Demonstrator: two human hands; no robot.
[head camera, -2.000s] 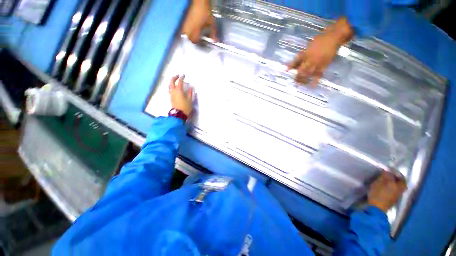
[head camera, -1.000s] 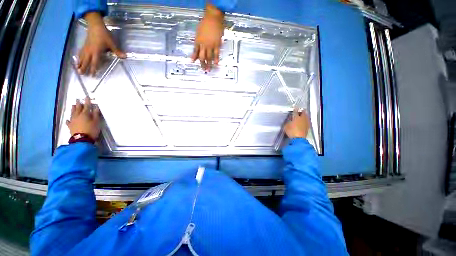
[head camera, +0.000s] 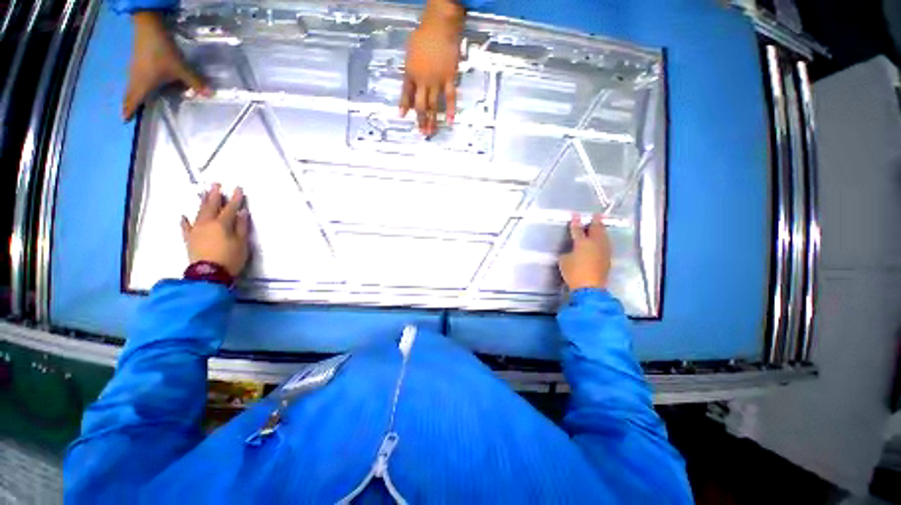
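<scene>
A large silver metal back plate (head camera: 415, 207) with pressed ribs and a black edge lies flat, ribbed side up, in front of me. My left hand (head camera: 217, 232) rests palm down on its left part, fingers slightly apart. My right hand (head camera: 589, 252) touches its right part with the fingertips, near a diagonal rib. I see nothing held in my left hand. Whether my right fingertips pinch something thin is too small to tell.
The plate lies on blue foam pads (head camera: 716, 197). Shiny rollers (head camera: 795, 197) show at both sides. A metal side rail (head camera: 711, 383) runs at my waist. Across from me, another person's two hands (head camera: 432, 69) touch the plate's far part. A green bench (head camera: 44, 390) is at lower left.
My view has swung from slanted to nearly straight over the plate. My left hand has moved right and inward on the plate since one second ago. The other person's left-side hand has shifted outward.
</scene>
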